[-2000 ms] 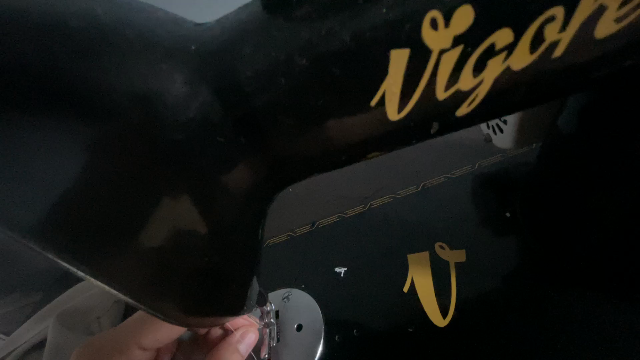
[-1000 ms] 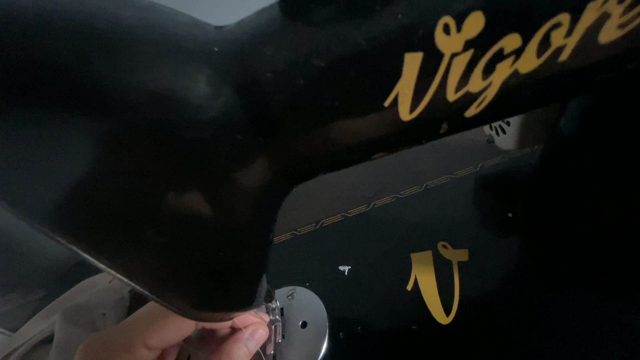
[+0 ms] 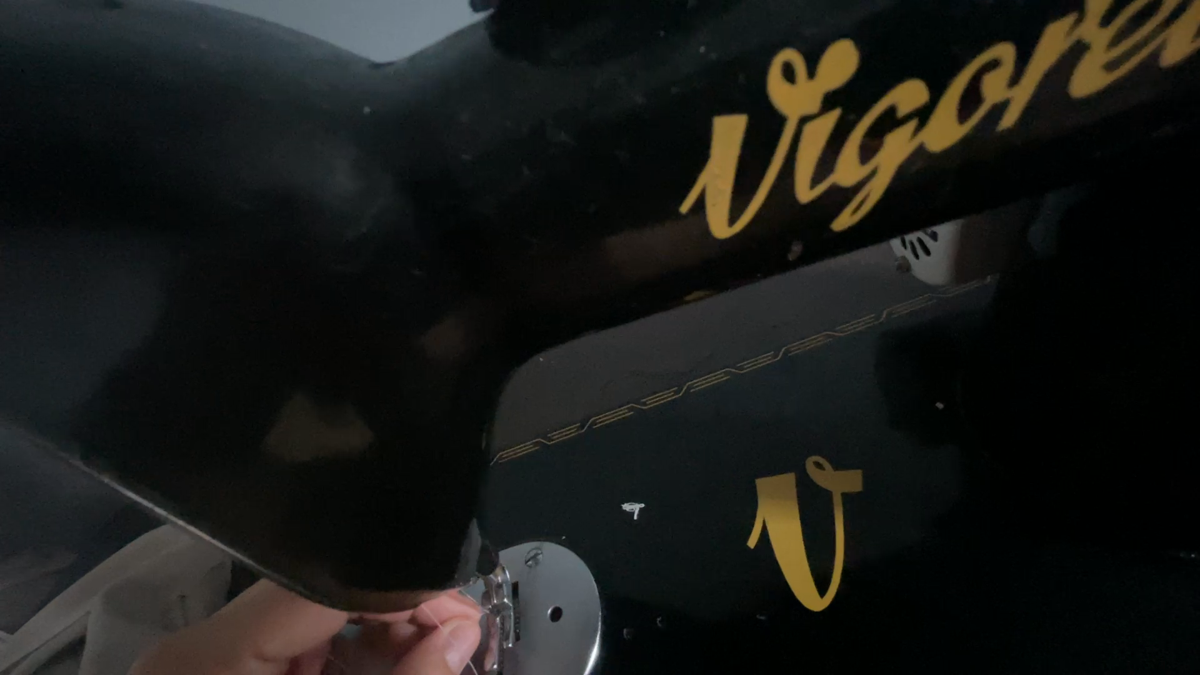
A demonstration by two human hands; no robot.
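Note:
The black head of a Vigorelli sewing machine [image 3: 309, 281] fills the left and top of the view. Under its lower edge is my left hand [image 3: 375, 637], its thumb and fingertips pinched together on a fine pale thread [image 3: 433, 616]. The fingertips are beside the metal presser foot [image 3: 497, 609], which stands over the round silver needle plate [image 3: 562, 609]. The needle itself cannot be made out. Part of the hand is hidden behind the machine head. My right hand is not plainly in view.
The dark machine bed [image 3: 694, 562] bears a gold letter and a gold decorative line. A small white scrap of thread [image 3: 633, 509] lies on it. Pale fabric [image 3: 141, 591] is at the lower left. A white slotted object [image 3: 937, 253] shows behind the arm.

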